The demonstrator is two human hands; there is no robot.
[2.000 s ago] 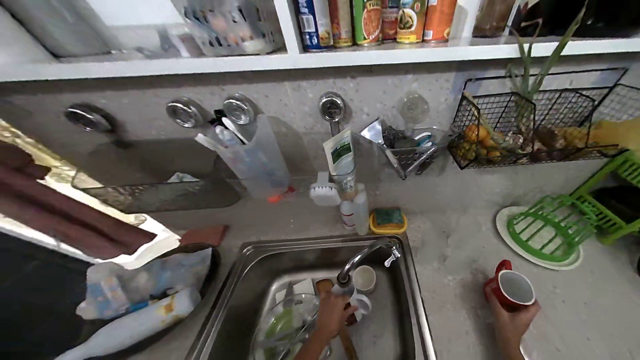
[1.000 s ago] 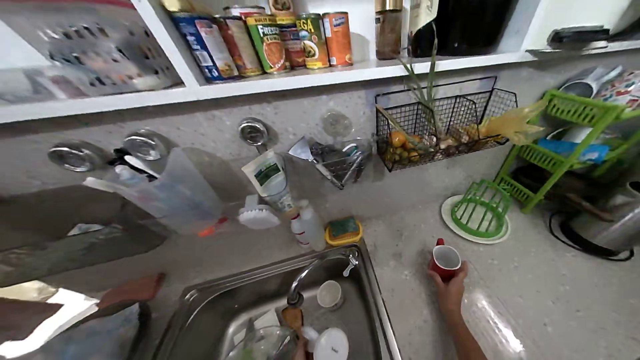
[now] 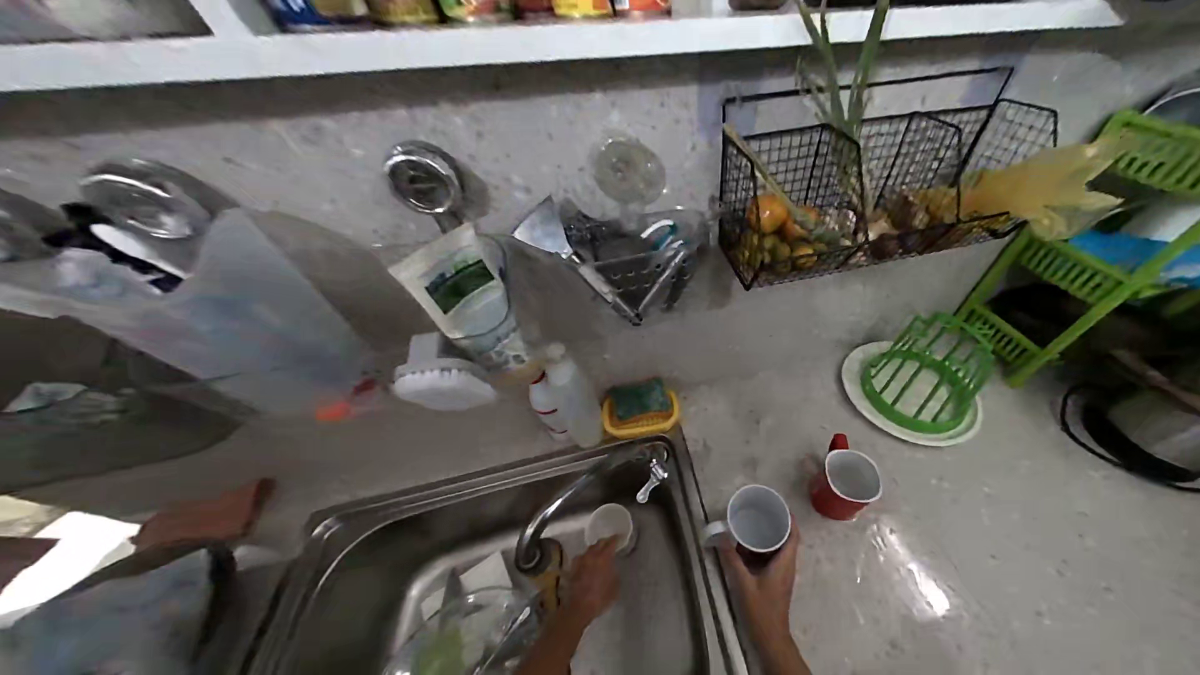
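My right hand [image 3: 764, 581] is closed around a white mug [image 3: 758, 518] at the sink's right rim, its handle pointing left. A red mug with a white inside [image 3: 847, 483] stands on the counter just right of it. Inside the steel sink [image 3: 696, 562], my left hand [image 3: 592, 574] reaches to a white cup [image 3: 609, 528], fingertips at its near rim; whether they grip it cannot be told. Left of that hand are the curved faucet [image 3: 553, 511], a brown wooden handle [image 3: 550, 574] and a clear glass bowl [image 3: 487, 609] with utensils and something green.
Behind the sink stand a yellow sponge holder [image 3: 641, 424], plastic bottles [image 3: 572, 398] and a white brush [image 3: 442, 384]. A green rack on a white plate [image 3: 858, 375] sits at right. Wire baskets [image 3: 797, 272] hang on the wall below a white shelf [image 3: 562, 49]. A green tiered rack [image 3: 1069, 272] stands far right.
My right hand has let go of the red mug, which stays on the counter, and now holds a white mug. My left hand has moved to the white cup in the sink.
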